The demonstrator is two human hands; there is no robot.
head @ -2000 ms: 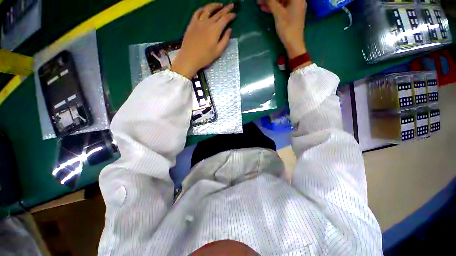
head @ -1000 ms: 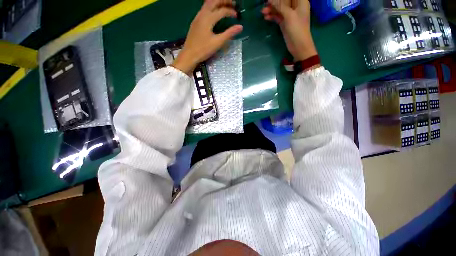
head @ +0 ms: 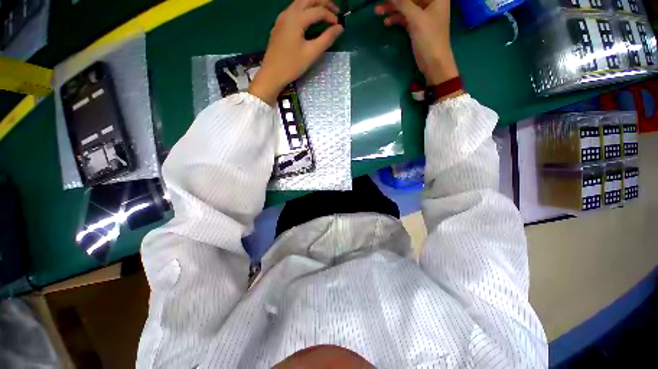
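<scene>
My left hand is at the top centre, fingers curled beside a small dark item at the top edge; whether it grips that item is unclear. My right hand, with a red wristband, is at the top right of centre. Its fingertips pinch a thin dark tool that points towards my left fingers. Below my left hand, an open device housing lies on bubble wrap. A battery with black-and-white squares sits in it. My left wrist and sleeve hide part of the housing.
Another housing without a battery lies on bubble wrap at left, above dark glossy sheets. Clear film lies right of the work. A blue bin and battery trays are at upper right. Stacked batteries stand lower right.
Both hands have moved slightly; my right hand is a little further right than two seconds ago. My left fingers have curled in more. The thin tool between the hands now shows more clearly.
</scene>
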